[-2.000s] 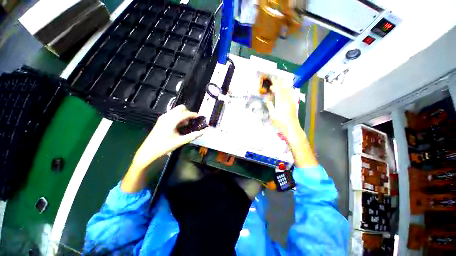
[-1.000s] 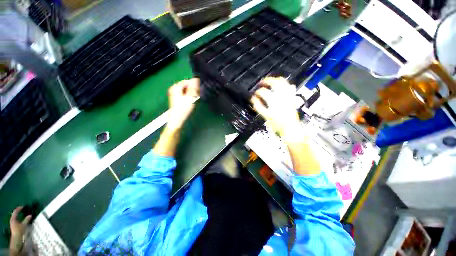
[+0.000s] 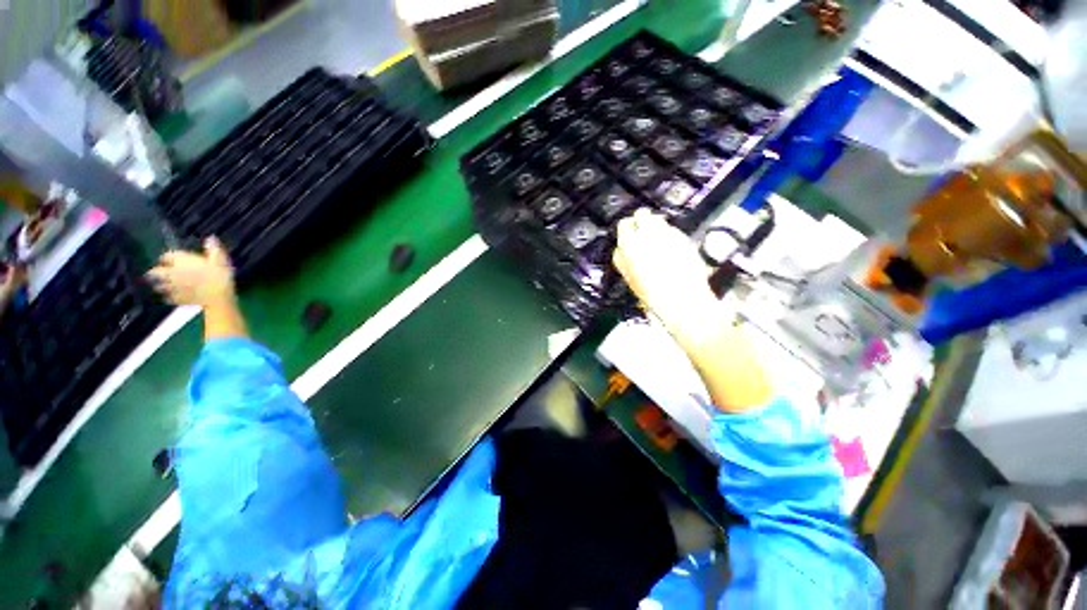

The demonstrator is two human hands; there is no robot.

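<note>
The near blister tray (image 3: 560, 137) is on top of a stack in front of me, its pockets filled with square insert parts (image 3: 644, 173) with round centres. My right hand (image 3: 662, 280) is at this tray's right front corner; whether its fingers grip anything is not clear. My left hand (image 3: 197, 277) is at far left, fingers apart and empty, near the left end of the other black tray stack (image 3: 298, 161). Two small black housings (image 3: 402, 257) lie on the green belt between my hands.
The press fixture (image 3: 828, 324) stands on the white base plate (image 3: 668, 372) at right, the gold-orange press head (image 3: 983, 226) and blue column (image 3: 811, 137) behind it. Cardboard (image 3: 477, 42) is at the top. Another black tray (image 3: 72, 334) is at far left, with part of a person's hand (image 3: 10, 284) at the edge.
My left hand has moved left and opened out. The near tray's pockets now show round-centred parts, where they looked dark before. The housings on the belt have shifted.
</note>
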